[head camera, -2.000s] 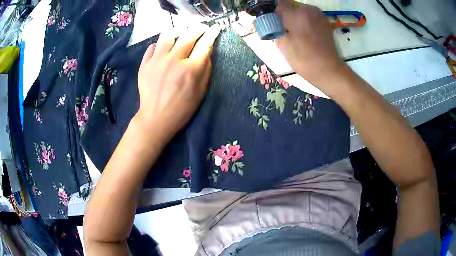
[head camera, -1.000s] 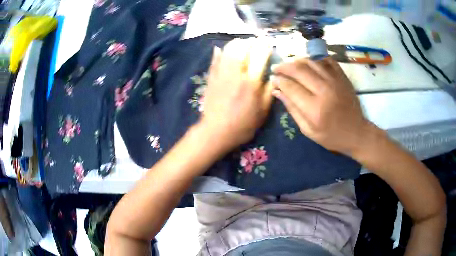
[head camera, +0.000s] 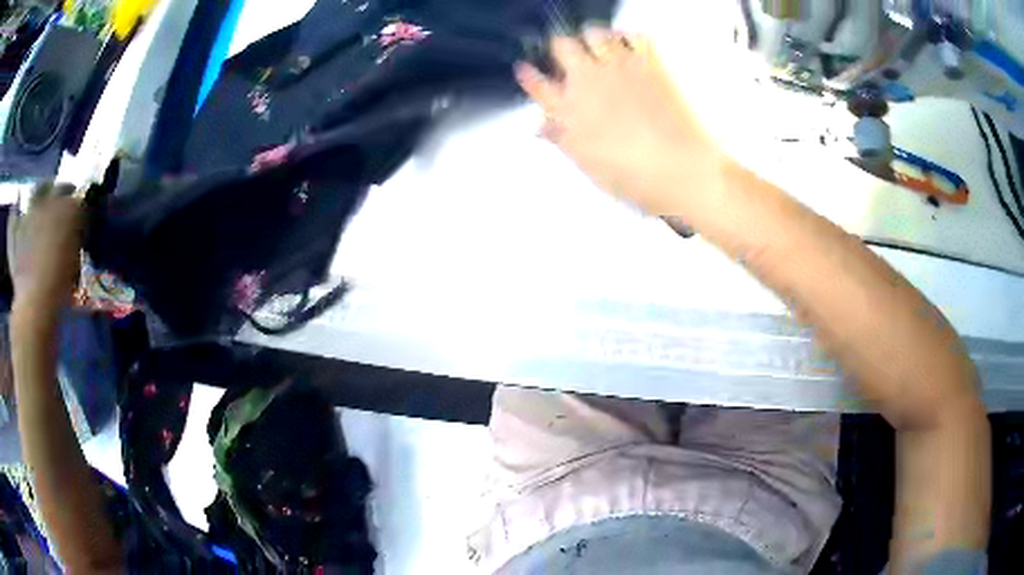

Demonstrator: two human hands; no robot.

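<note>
Dark floral fabric point(head camera: 371, 107) lies bunched and blurred across the left part of the table, with pink flowers showing. My left hand point(head camera: 47, 242) is at the far left edge, small and blurred, closed on the fabric's left end. My right hand point(head camera: 612, 112) is at top centre, its fingertips gripping the fabric's right end; the exact grip is blurred. The sewing machine's needle area point(head camera: 803, 84) is right of my right hand, with no fabric seen under it.
Snips with an orange and blue handle point(head camera: 932, 180) lie on the machine bed point(head camera: 966, 225), near the grey knob point(head camera: 871, 137). The ruler edge point(head camera: 674, 348) runs along the table front. More dark fabric point(head camera: 292, 483) hangs below at left. A yellow item point(head camera: 133, 14) is at top left.
The floral panel has come away from the needle and moved left. My left hand has moved to the far left, and my right hand away from the needle to the left. The view has shifted.
</note>
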